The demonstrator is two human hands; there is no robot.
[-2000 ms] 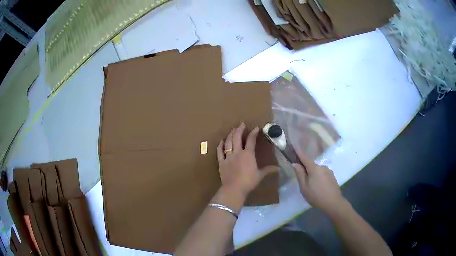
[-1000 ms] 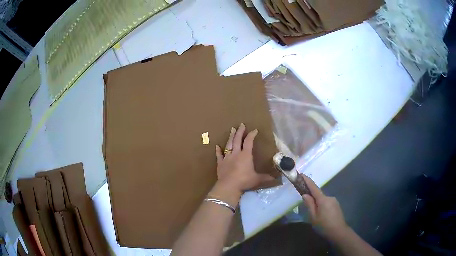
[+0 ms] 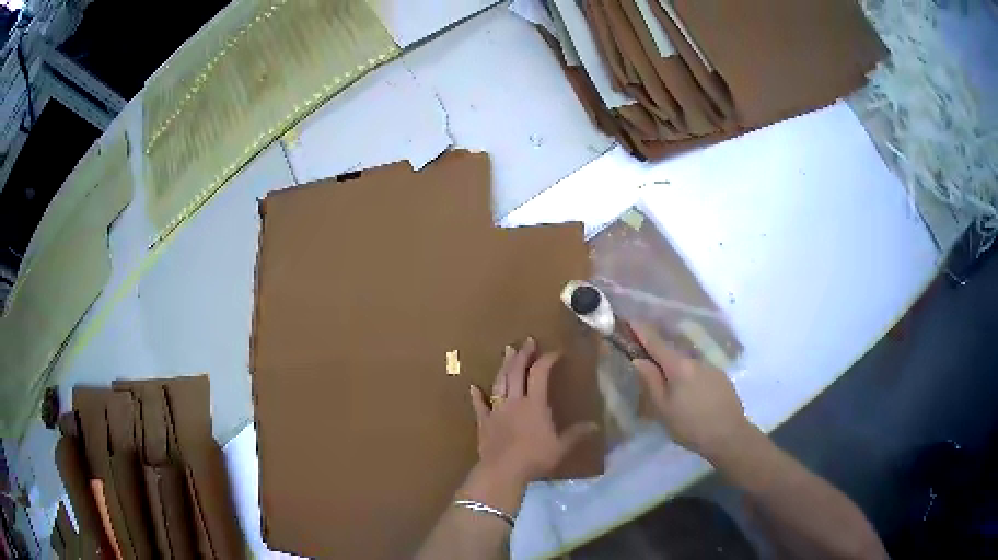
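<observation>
A large brown leather panel (image 3: 372, 295) with a notched upper right corner lies flat, with a small cream sticker (image 3: 453, 362) on it. My left hand (image 3: 520, 421) rests on the panel with fingers spread, holding nothing. My right hand (image 3: 689, 394) grips the handle of a hammer (image 3: 596, 312); its pale head with a dark round face is over the panel's right edge. Whether it touches the panel I cannot tell. A plastic-wrapped slab (image 3: 668, 284) lies partly under that edge.
Stacked brown panels (image 3: 766, 66) lie at the upper right, whitish shreds (image 3: 941, 142) at the right edge. Folded brown pieces (image 3: 142, 459) lie at lower left. Yellow panels (image 3: 263, 98) lie at the back left. The table edge (image 3: 788, 410) curves at right.
The hammer has moved up along the panel's right edge from its lower part. The camera view has shifted, so the panel and surroundings appear lower. My left hand stays spread on the panel.
</observation>
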